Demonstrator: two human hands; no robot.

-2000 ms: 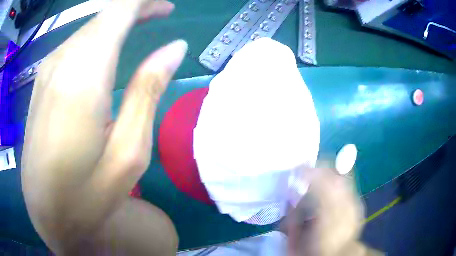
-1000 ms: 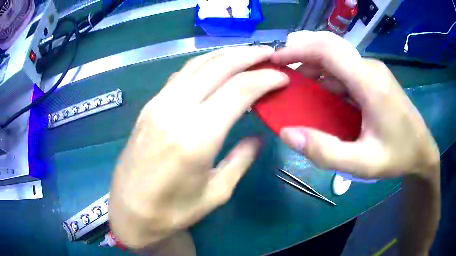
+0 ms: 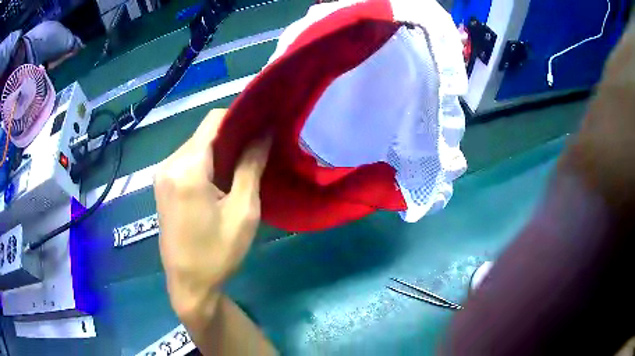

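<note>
A work cap with a red brim (image 3: 320, 201) and a white cloth crown (image 3: 445, 118) is held up above the bench, its open inside turned towards me. My left hand (image 3: 209, 208) grips the brim at its left side, with the thumb on the inner face. My right forearm, dark and blurred, crosses the right edge of the picture; the right hand itself cannot be made out. Thin tweezers (image 3: 425, 295) lie on the green mat (image 3: 348, 278) below the cap. A white oval disc (image 3: 480, 276) lies beside them, partly hidden by the forearm.
A strip of round parts (image 3: 138, 231) lies behind my left hand; another (image 3: 169, 343) is at the lower edge. At left stand a white controller box (image 3: 52, 149) with black cable and a pink fan (image 3: 28, 104). Another person's arm (image 3: 52, 42) shows top left. A blue-panelled cabinet (image 3: 567, 49) is top right.
The cap has been raised and opened out, showing its inside. My left hand now grips the brim. My right hand has left the brim, and its forearm is at the right edge. The view has shifted.
</note>
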